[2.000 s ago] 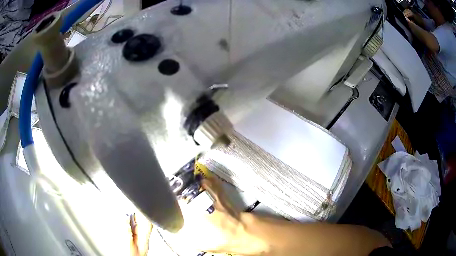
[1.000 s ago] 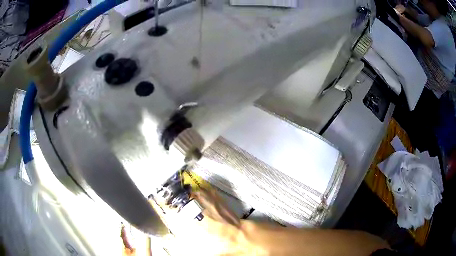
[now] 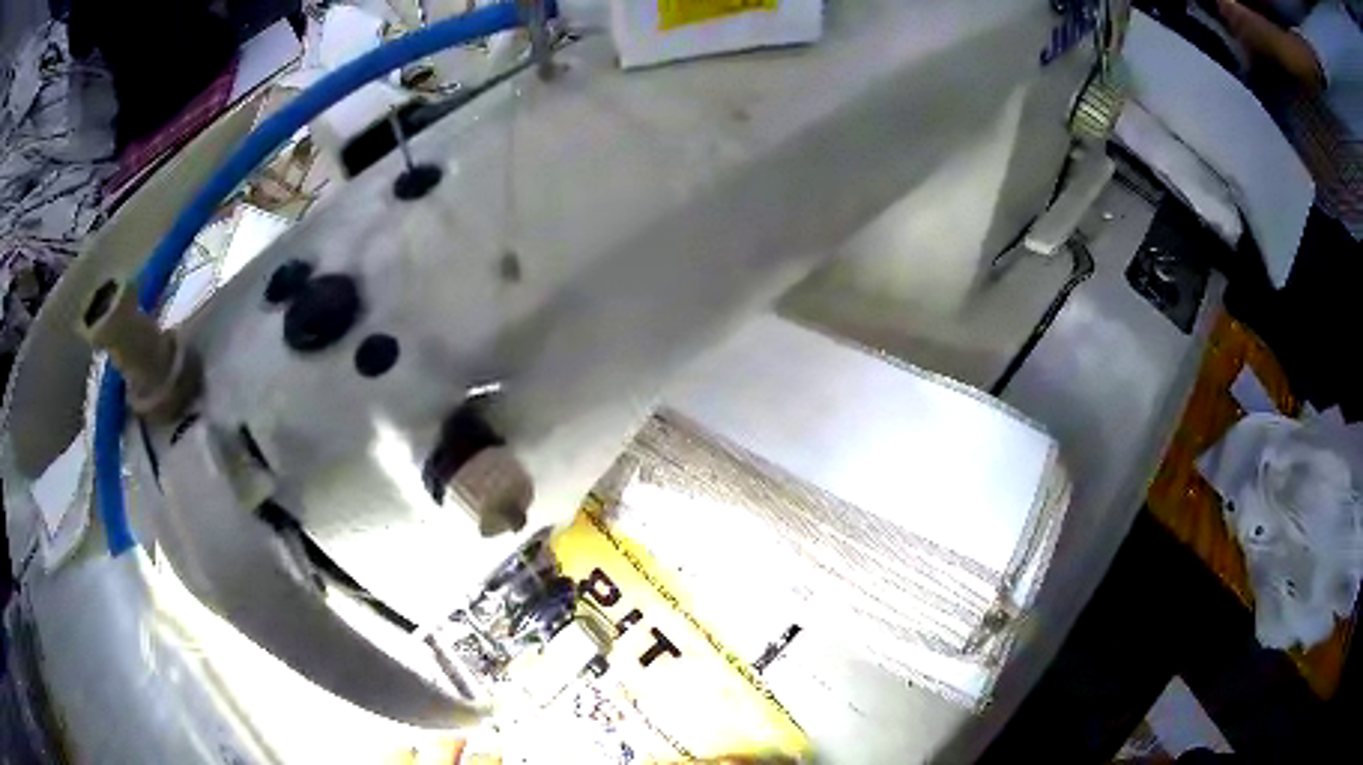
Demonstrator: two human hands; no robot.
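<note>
The presser foot and needle area (image 3: 523, 605) shows as a shiny metal cluster below the machine head. The bed around it is washed out by glare, so I cannot tell whether a white piece lies under the foot. The stack of white pieces (image 3: 912, 441) lies under the machine arm, its layered edges facing the needle side. The yellow lettered tape (image 3: 650, 650) is uncovered on the bed. A blurred, skin-toned patch at the bottom edge may be my left hand (image 3: 441, 747); its fingers are not clear. My right hand is out of the picture.
The off-white machine arm (image 3: 703, 194) crosses the view, with a blue hose (image 3: 247, 165) curving over its head. A white box with a yellow label (image 3: 718, 30) sits on top. A crumpled white heap (image 3: 1293, 516) lies on the wooden stool. Another person's arm shows upper right.
My right hand and forearm have left the picture, uncovering the yellow tape. My left hand has become mostly hidden or cut off. The view has shifted, bringing the labelled box in.
</note>
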